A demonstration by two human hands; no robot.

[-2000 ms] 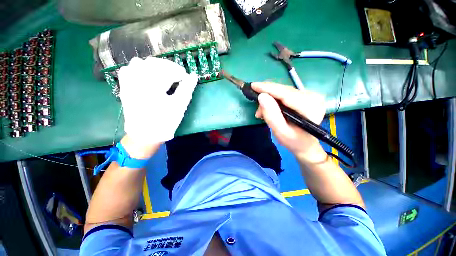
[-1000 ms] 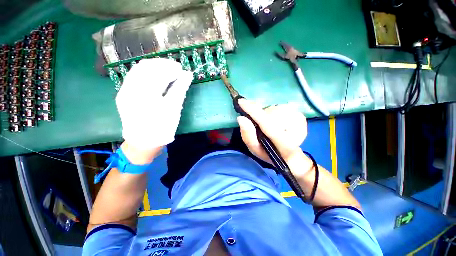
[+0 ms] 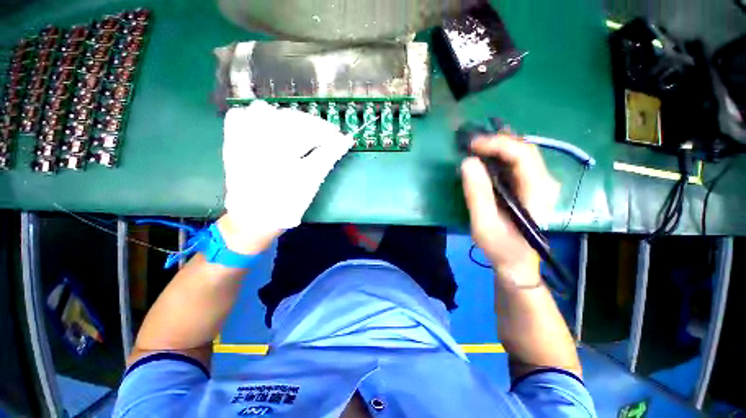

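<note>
A green PCB panel strip lies along the front of a dull silver-grey rest. My gloved left hand covers the strip's left part, its fingertips closed on a thin solder wire that reaches over the boards. A blue strap is on the left wrist. My bare right hand holds a black soldering iron, right of the strip and apart from it. The iron's tip is blurred. Cutters with blue-white handles lie partly hidden behind the right hand.
Rows of reddish-brown and silver boards lie at far left. A black box with whitish bits stands behind the cutters. A translucent hood hangs over the back. A black station with a yellowish square and cables stands at far right.
My right hand has moved the iron away from the strip's right end, out to the right over the cutters. The view has shifted. My left hand still covers the strip's left part.
</note>
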